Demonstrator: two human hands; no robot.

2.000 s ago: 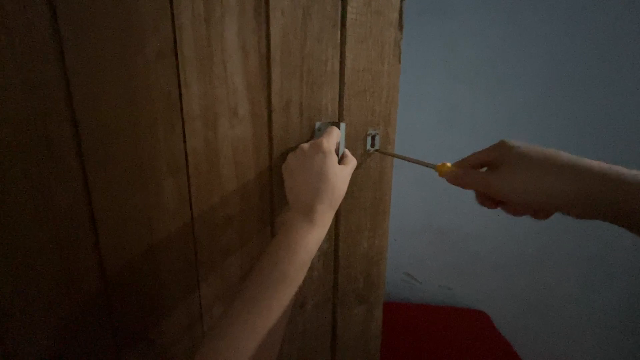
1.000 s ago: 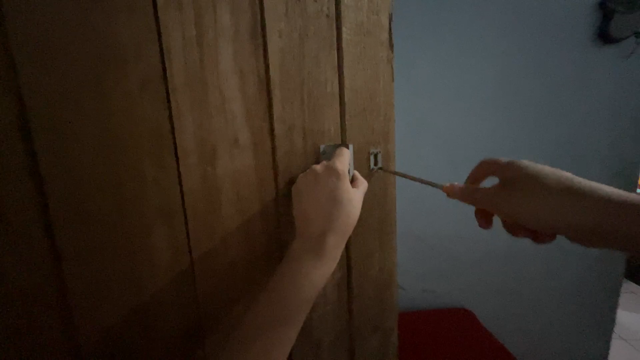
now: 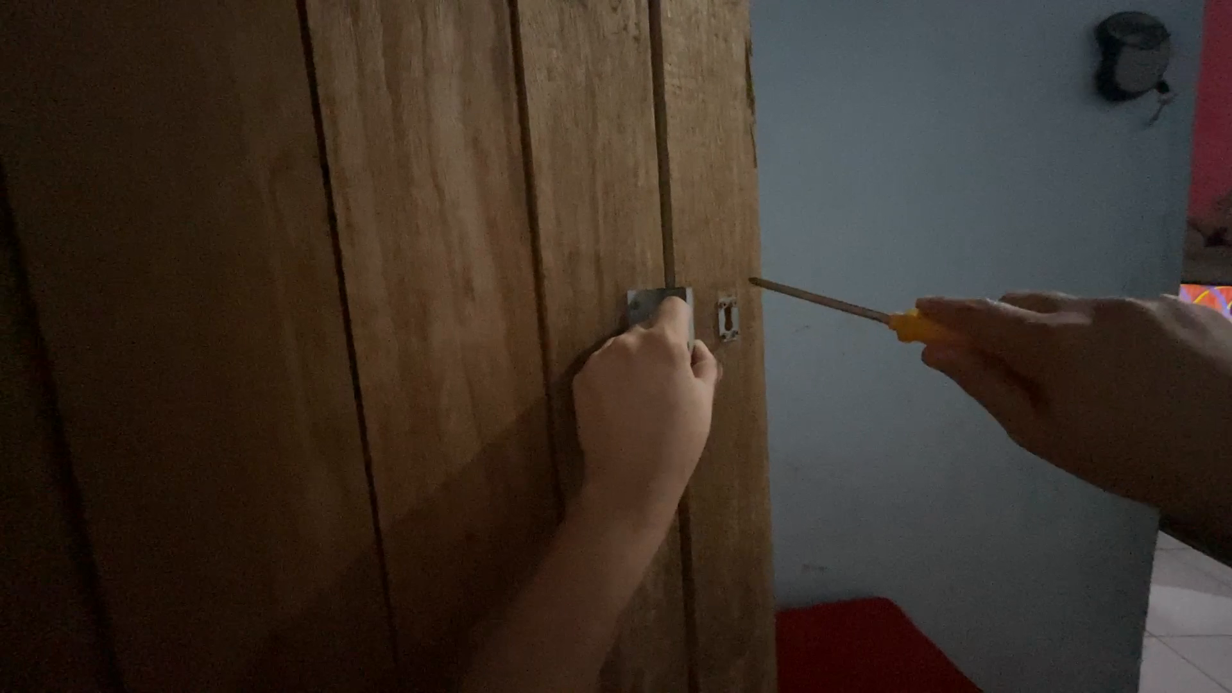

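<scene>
My left hand [image 3: 647, 395] holds a grey metal latch plate [image 3: 647, 302] against a wooden plank door [image 3: 443, 241]; the fingers hide much of the plate. Just right of it, a small metal keeper plate [image 3: 729, 319] with a slot sits near the door's edge. My right hand [image 3: 1049, 356] grips the yellow handle [image 3: 919, 328] of a screwdriver. The screwdriver's shaft [image 3: 818, 297] points left, its tip at the door's edge in the picture, above and to the right of the keeper plate. Whether the tip touches the wood I cannot tell.
Behind the door's edge stands a light blue wall [image 3: 943, 173]. A dark object [image 3: 1134, 58] hangs on it at the upper right. Low beside the door is a red surface [image 3: 857, 650]. Pale floor tiles [image 3: 1189, 616] show at the far right.
The screwdriver tip has moved away from the keeper plate's lower edge, up and to the right. My left hand stays on the latch plate. The view has shifted somewhat.
</scene>
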